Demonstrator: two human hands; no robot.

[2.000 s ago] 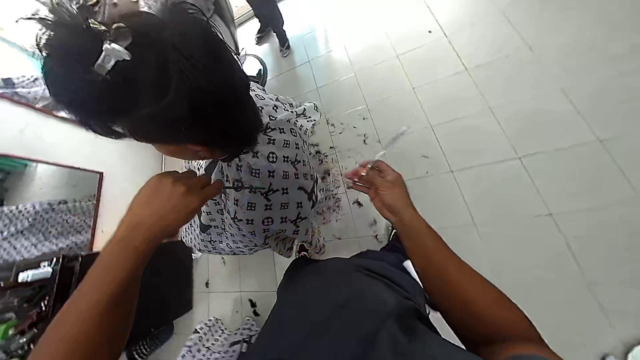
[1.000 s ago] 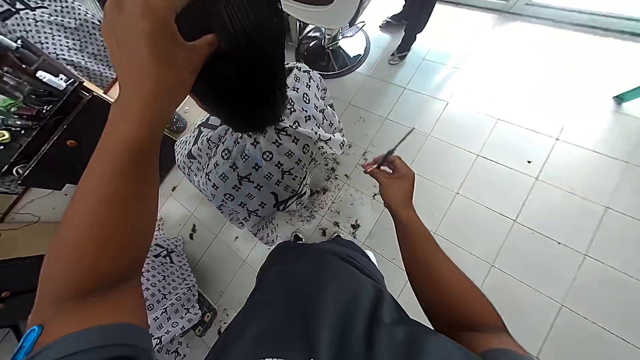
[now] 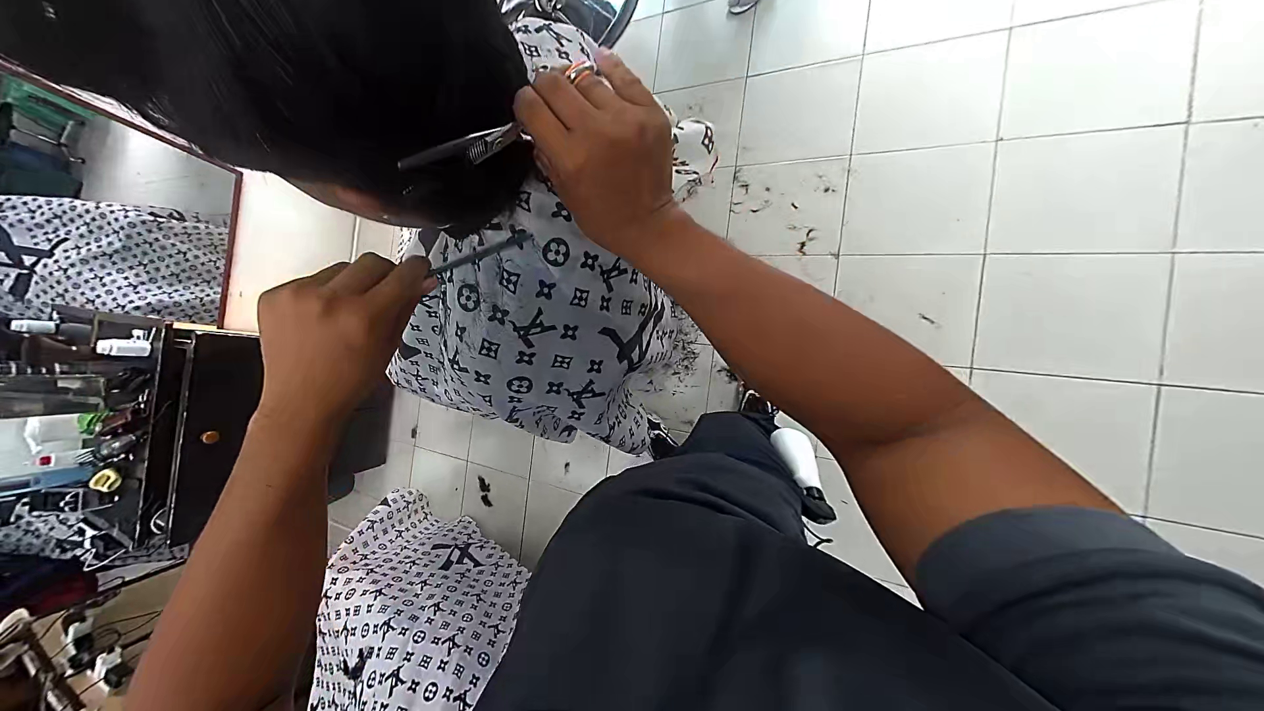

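A seated person's dark hair [image 3: 296, 89] fills the upper left, above a patterned white barber's cape [image 3: 523, 336]. My right hand [image 3: 602, 148] holds thinning scissors [image 3: 464, 148], whose blades lie against the hair at the side of the head; a ring with orange on it is on one finger. Below and to the left, my left hand [image 3: 341, 316] grips a thin grey comb [image 3: 481, 255], which points up and right over the cape, just beneath the hair's lower edge. The person's face is mostly hidden by the hair.
At left, a mirror [image 3: 235, 247] stands above a dark cabinet [image 3: 212, 434] and a shelf crowded with bottles and tools. Another patterned cape [image 3: 425, 602] lies at the bottom. Hair clippings [image 3: 805, 237] are scattered on the tiled floor [image 3: 1076, 316]. A white bottle-like object [image 3: 795, 456] is beside my leg.
My right hand has moved from over the floor to the person's hair, with the scissors now against it. My left hand has come down from the top of the head to below the hair.
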